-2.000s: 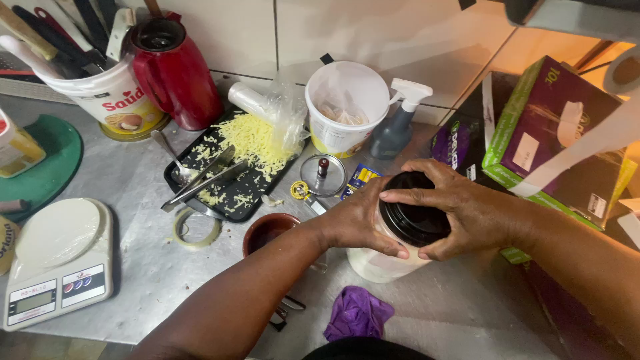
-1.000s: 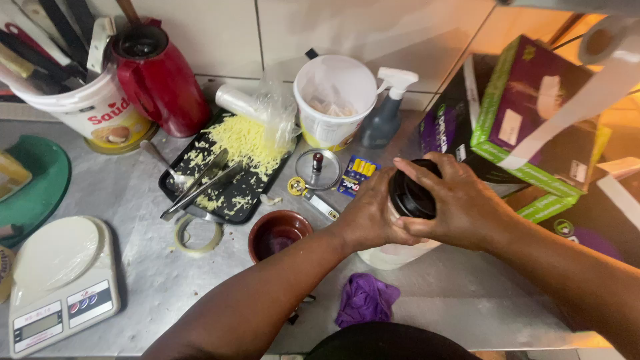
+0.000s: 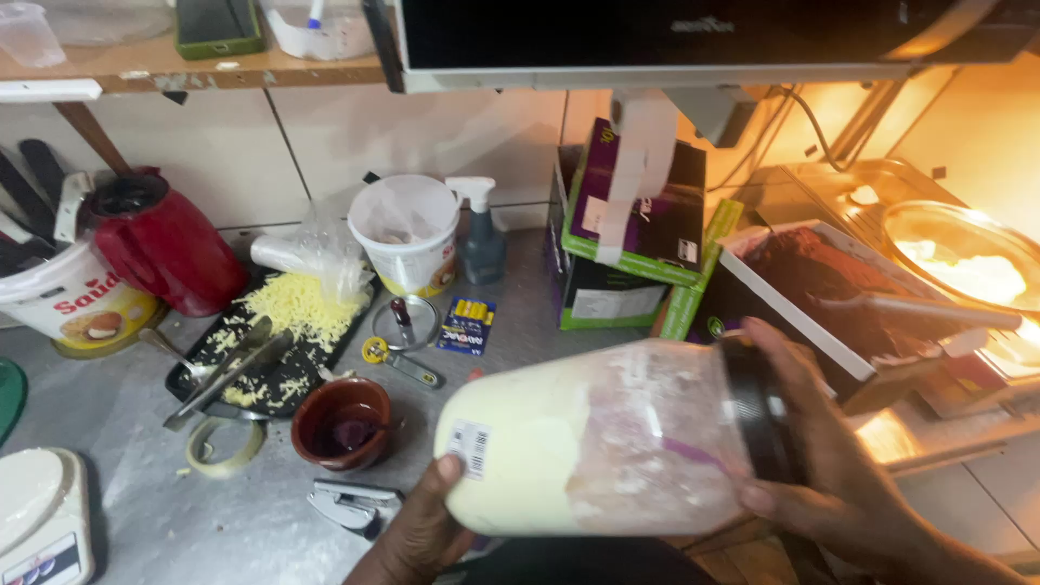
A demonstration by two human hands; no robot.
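Note:
A large clear jar (image 3: 585,439) lies tilted on its side in the air, about half full of a pale cream-coloured substance, its walls smeared. My left hand (image 3: 431,512) holds its base end beside a barcode sticker. Around the black lid (image 3: 760,414) my right hand (image 3: 837,455) is closed, with the thumb on the jar's shoulder. Left of the jar stand a brown bowl (image 3: 341,422) with dark contents and a metal garlic press (image 3: 353,504). Behind it lie a pizza cutter (image 3: 400,361), a glass lid (image 3: 418,325) and a blue battery pack (image 3: 468,325).
A black tray (image 3: 280,398) holds shredded cheese, tongs and a spoon. Near it are a tape roll (image 3: 225,447), white bucket (image 3: 406,260), spray bottle (image 3: 483,244), red thermos jug (image 3: 171,244) and kitchen scale (image 3: 41,520). At right are stacked boxes (image 3: 634,203) and a box of reddish-brown powder (image 3: 837,284).
The jar stood upright with both my hands at its black lid; now it is raised and tipped sideways, my left hand moved to its base. The view has swung upward.

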